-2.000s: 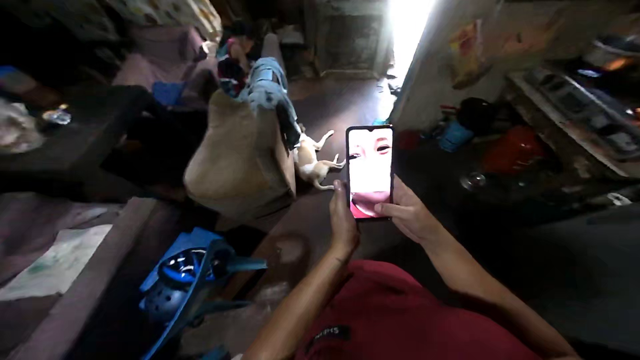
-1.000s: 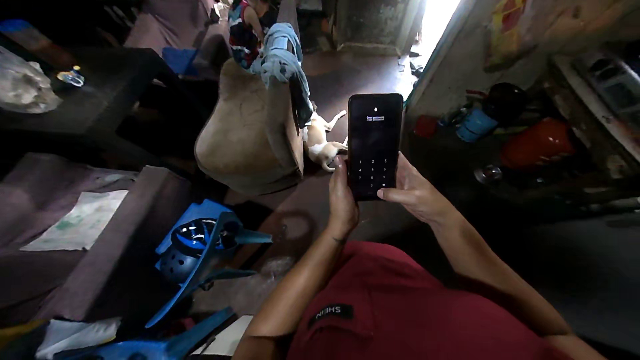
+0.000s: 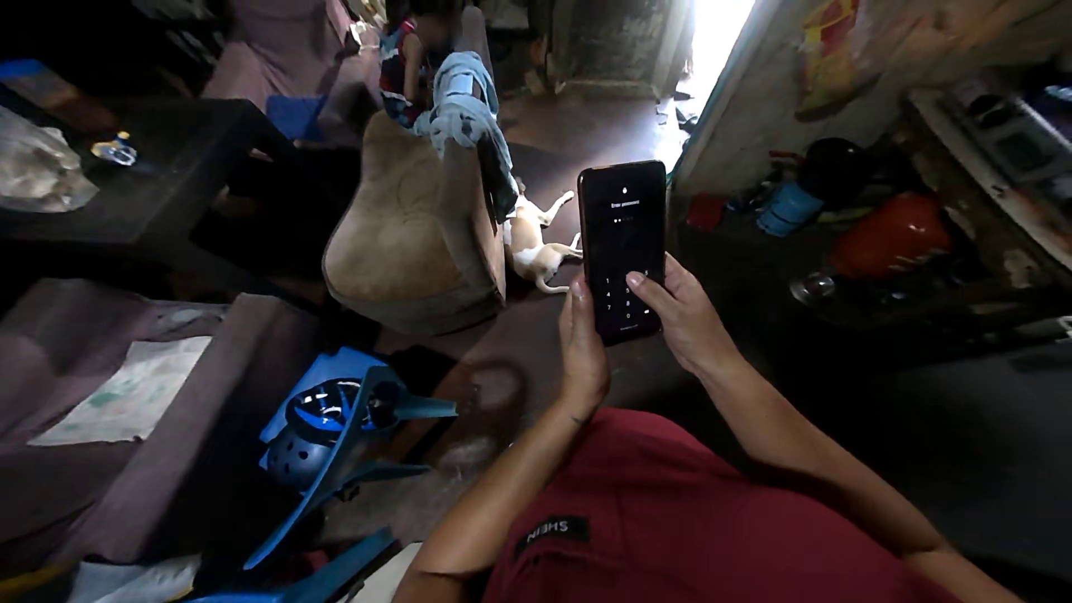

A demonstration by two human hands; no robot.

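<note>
A dark smartphone (image 3: 621,243) is held upright between my two hands, its screen showing a passcode keypad on black. My left hand (image 3: 584,343) grips its lower left edge, thumb along the side. My right hand (image 3: 682,314) supports the lower right edge, with the thumb over the upper part of the keypad. Beyond the phone, a white and tan dog (image 3: 532,239) lies on the floor beside a brown upholstered armchair (image 3: 402,226), which has a light blue cloth (image 3: 461,105) draped over it.
A blue plastic chair (image 3: 335,469), tipped over, holds a helmet (image 3: 297,456) at the lower left. A dark table (image 3: 167,184) and a sofa (image 3: 167,502) stand on the left. A person (image 3: 406,63) is near the armchair. A red container (image 3: 892,239) and a counter (image 3: 997,193) are at the right.
The phone's screen showed a face two seconds ago; it now shows a dark keypad. My right thumb has moved up over the keypad since one second ago.
</note>
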